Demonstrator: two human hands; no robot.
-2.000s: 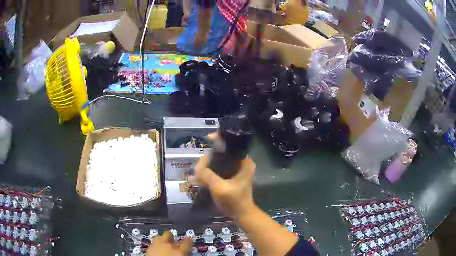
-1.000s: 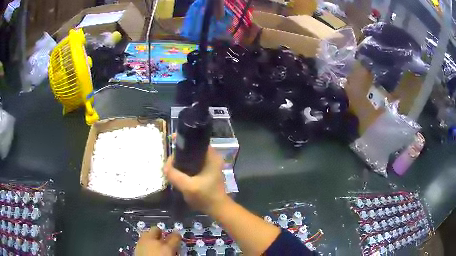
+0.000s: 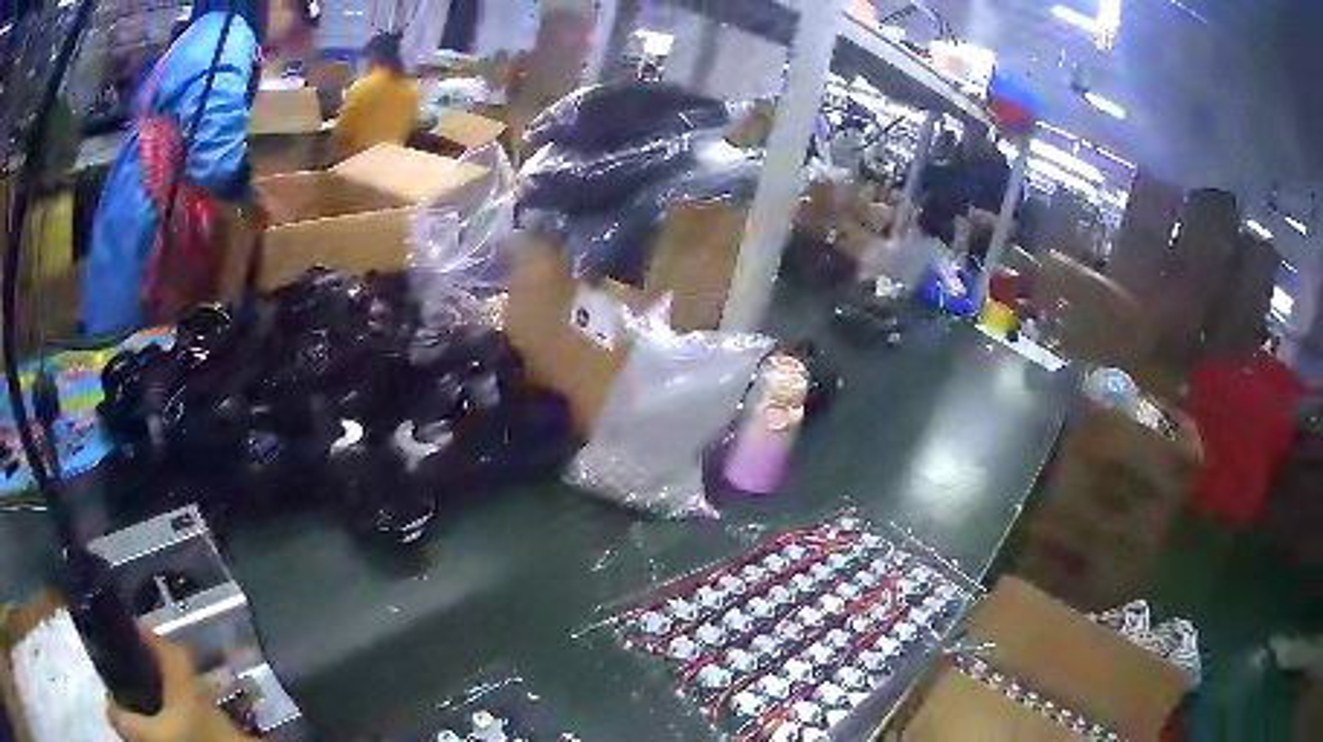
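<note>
My right hand is at the lower left, cut off by the bottom edge, closed around the black electric screwdriver, whose cable runs up. Behind it stands the grey metal screw feeder. A corner of the white-parts box shows at the left edge. My left hand is out of the picture. A clear tray of small wired motor units in rows lies right of centre. A few units of another tray show at the bottom edge.
A heap of black housings lies at the far side. A clear bag and a pink-lilac bottle stand beyond the tray. An open carton is at lower right, near the bench edge. A grey post rises behind. People stand at upper left and right.
The view has swung to the right. The hand with the screwdriver has shifted to the lower left of the picture. The left hand, seen at the tray before, has left the picture.
</note>
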